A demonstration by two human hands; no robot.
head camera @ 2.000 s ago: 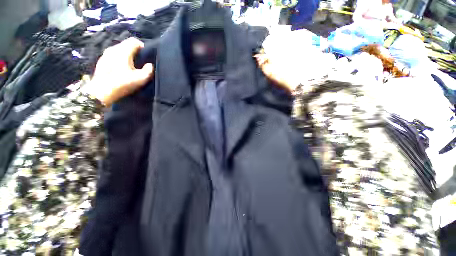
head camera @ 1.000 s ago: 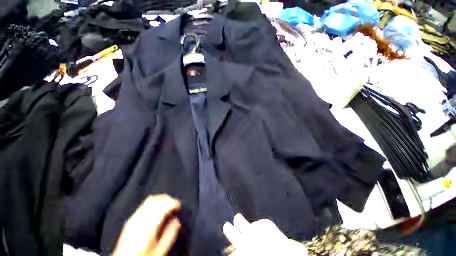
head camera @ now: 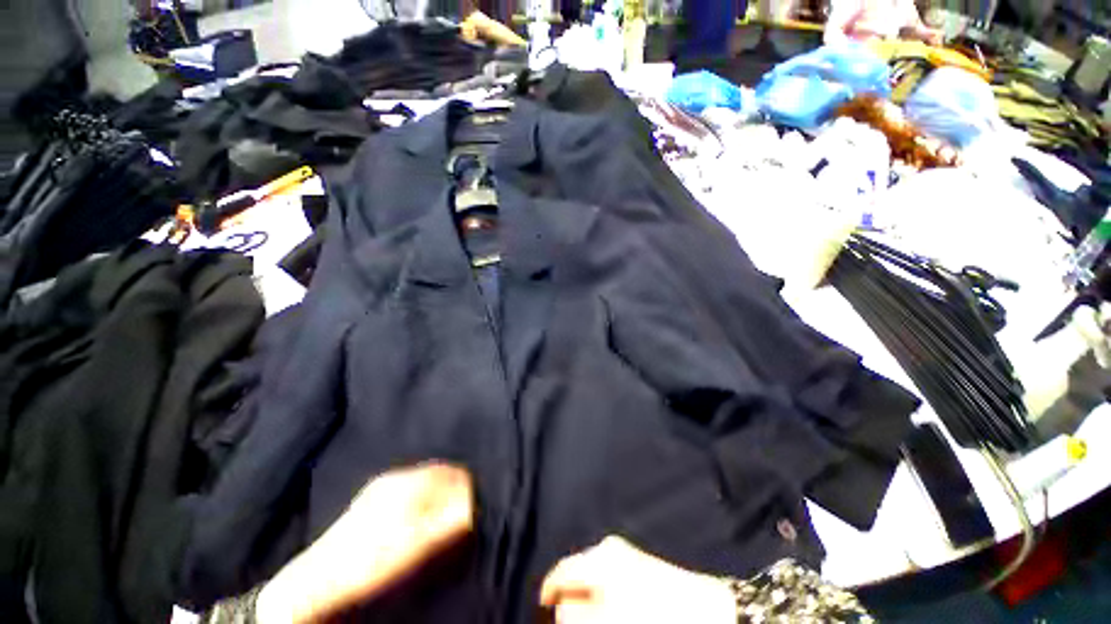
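A dark navy suit jacket point(head camera: 414, 354) lies front up on the table, collar away from me, on top of another dark jacket. Its front edges lie close together, with a hanger and small reddish neck label point(head camera: 480, 224) inside the collar. My left hand point(head camera: 392, 524) is over the lower front, left of the opening, blurred and overexposed, fingers curled. My right hand point(head camera: 634, 585) is at the bottom edge of the picture, right of the opening, fingers bent at the cloth. Whether either hand grips cloth is unclear. A small round button point(head camera: 786, 530) shows near the right sleeve end.
Dark garments point(head camera: 110, 366) are heaped left, near an orange-handled tool point(head camera: 262, 195). Right are black strips or hangers point(head camera: 932, 335), a flat black rectangle point(head camera: 948, 485) and a cream cone or cup point(head camera: 822, 250). Blue plastic bags point(head camera: 816, 85) lie behind. Another person's hand point(head camera: 491, 29) shows at the back.
The jacket, first held up by the shoulders, now lies on the table. Since one second ago its front edges have come together over the lining, and both hands have curled more.
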